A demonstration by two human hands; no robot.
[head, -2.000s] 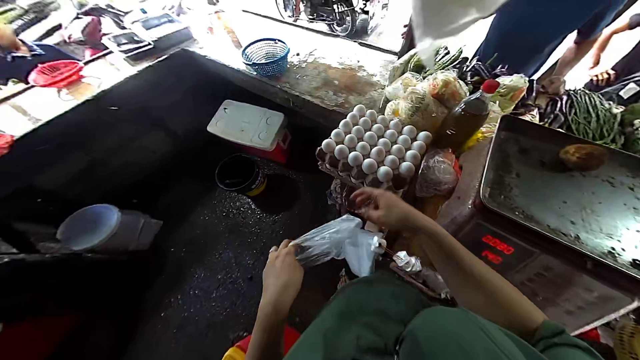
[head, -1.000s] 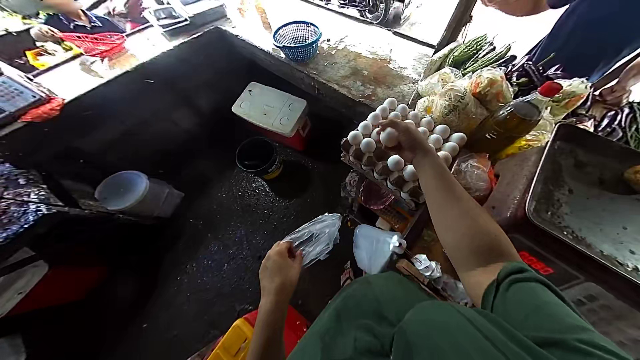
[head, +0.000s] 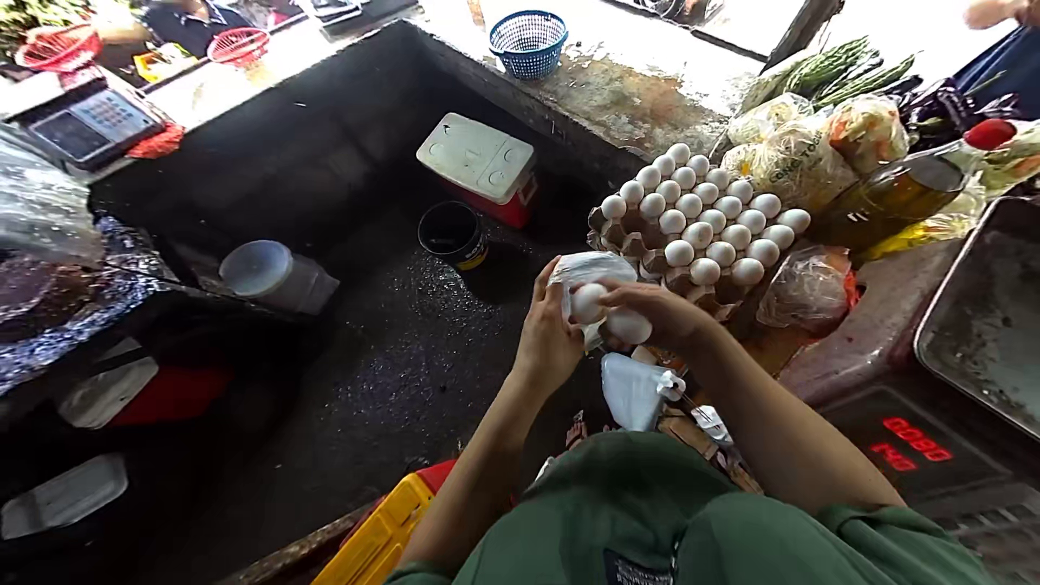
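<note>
In front of me my left hand [head: 552, 333] holds a thin clear plastic bag [head: 597, 266] by its mouth. My right hand [head: 662, 313] is at the bag's opening with white eggs [head: 629, 326] in its fingers, at least two showing. Just beyond sits a cardboard egg tray [head: 634, 237] with many white eggs [head: 737, 236] and several bare cups on its near left side. A stack of plastic bags [head: 632, 390] hangs below my hands. How far the eggs are inside the bag is hard to tell.
Right of the tray lie bagged vegetables [head: 792, 154], an oil bottle [head: 894, 195] and a weighing scale with a metal pan [head: 995, 309]. A blue basket [head: 528, 49] rests on the ledge. On the floor stand a cooler box [head: 479, 158] and a black bucket [head: 452, 236].
My right hand has come back from the egg tray to the bag, bringing eggs. My left hand has raised the bag toward the tray. Fewer eggs stand at the tray's near left side.
</note>
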